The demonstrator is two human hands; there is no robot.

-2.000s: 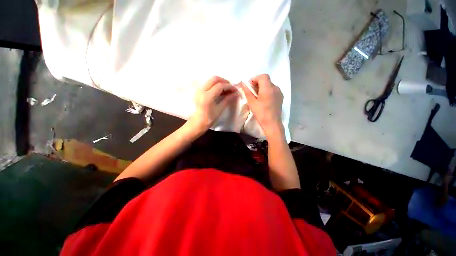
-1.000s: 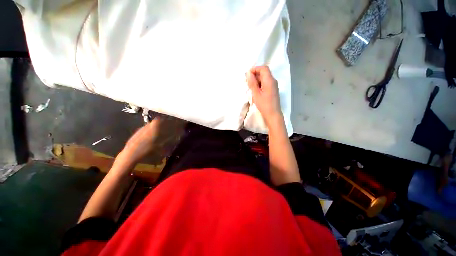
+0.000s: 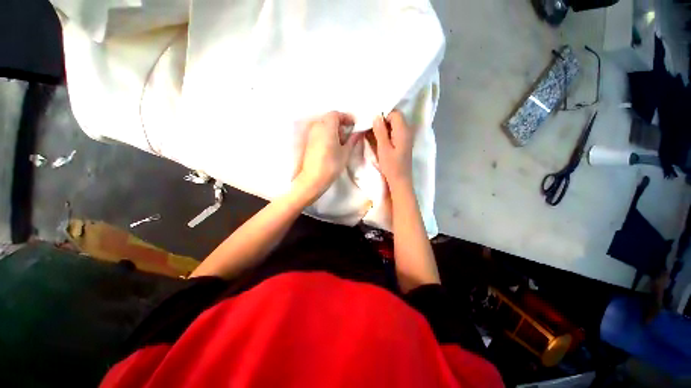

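Note:
A large cream garment (image 3: 257,83) covers the left part of the worktable and hangs over its front edge. My left hand (image 3: 327,155) pinches the cloth near the garment's right front part, fingers bent. My right hand (image 3: 393,144) grips the cloth just to the right of it, with a small dark tip showing at the fingertips; I cannot tell what it is. The cloth between my hands is gathered in a fold. The fingertips of both hands are partly hidden in the cloth.
On the worktable (image 3: 485,189) at right lie a speckled case (image 3: 539,102), eyeglasses (image 3: 598,79), black scissors (image 3: 570,163), a white thread cone (image 3: 610,155) and black fabric pieces (image 3: 640,239). A wooden stool (image 3: 555,348) stands below. White scraps (image 3: 204,208) lie on the dark surface at left.
My left hand, away from the garment and blurred at lower left one second ago, is back on the cloth beside my right hand. The cloth between them is more bunched.

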